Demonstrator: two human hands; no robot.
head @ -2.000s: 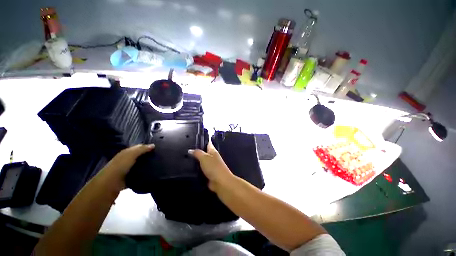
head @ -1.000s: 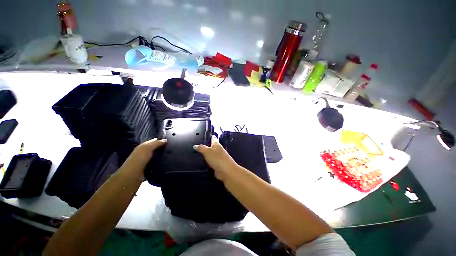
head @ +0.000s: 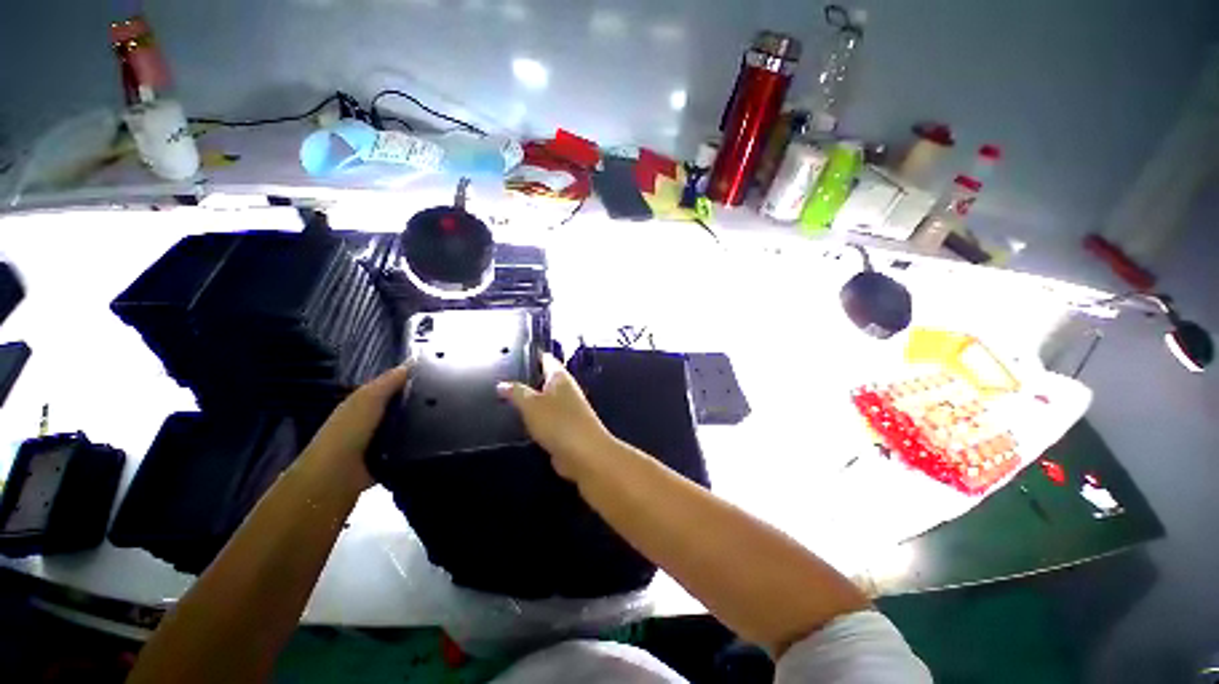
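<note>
A black tablet case (head: 468,381) with a corner camera hole and small holes faces up at the centre. My left hand (head: 370,414) grips its left side and my right hand (head: 555,417) grips its right side, the thumb on its face. Under it is a large dark stack of cases (head: 535,541); whether the held case touches it is hard to tell. More stacks of cases (head: 254,314) stand at the left. Clear plastic film (head: 542,621) shows at the bench's front edge, below the stack.
A gooseneck lamp head (head: 448,249) hangs just beyond the held case, another (head: 876,305) at the right. A red perforated basket (head: 936,434) and an orange basket (head: 965,358) lie at the right. A red flask (head: 757,120) and green bottle (head: 832,187) stand on the back shelf.
The held case now tilts and catches more light. Both hands keep their grip with little movement. The whole view shifted sideways and back.
</note>
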